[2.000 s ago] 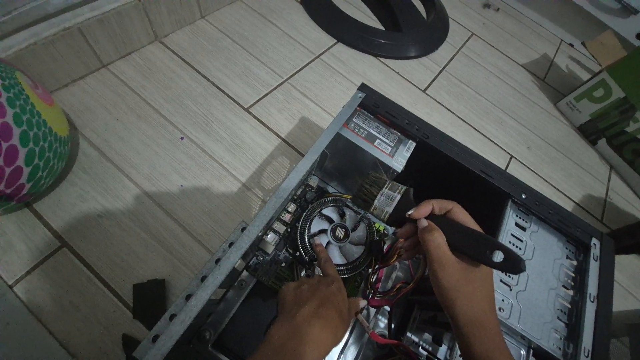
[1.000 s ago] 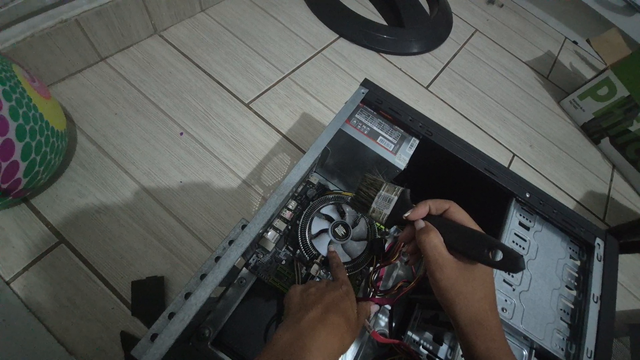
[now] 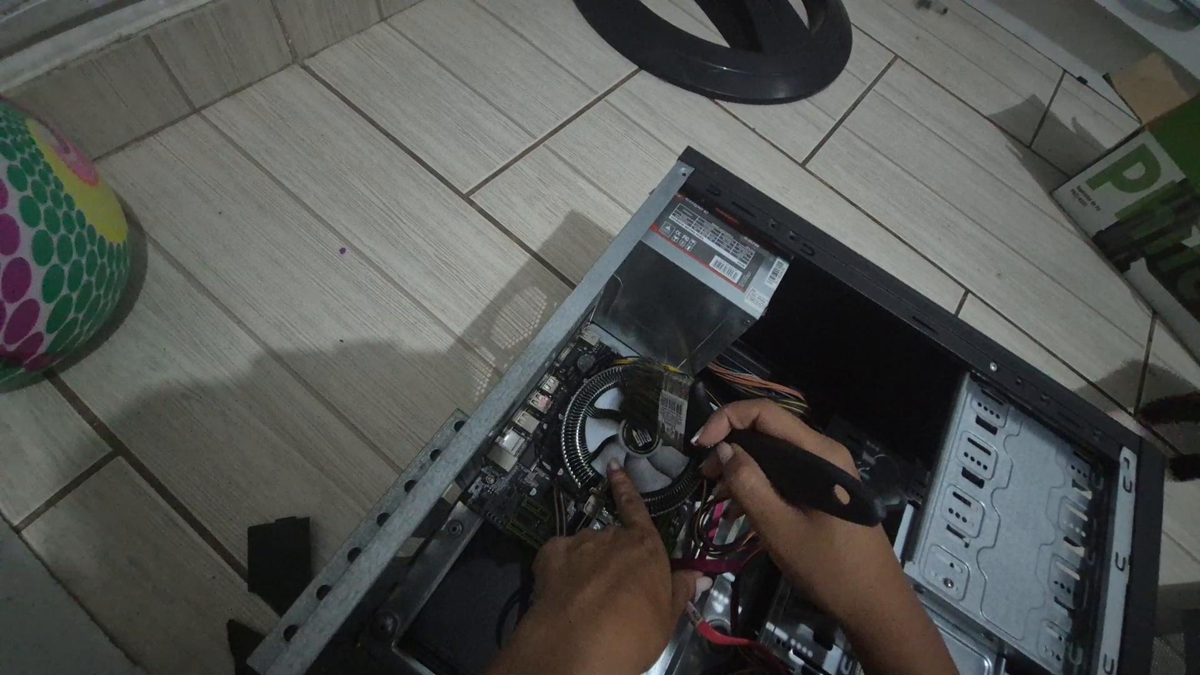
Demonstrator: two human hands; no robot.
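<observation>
An open computer case lies on the floor with its inside showing. In it, a round CPU cooler fan sits on the motherboard. My left hand rests its index fingertip on a blade of the fan and holds nothing. My right hand grips a flat brush by its black handle; its dark bristles lie over the upper right of the fan. Cables run between and beneath my hands. The power supply fills the case's upper corner.
A metal drive cage is at the case's right. On the tiled floor are a black ring-shaped base above, a dotted colourful round object at left, a green and white box at right, and a dark piece at lower left.
The brush in my right hand has moved left, from beside the fan to over its upper right part. My left fingertip is still on the fan.
</observation>
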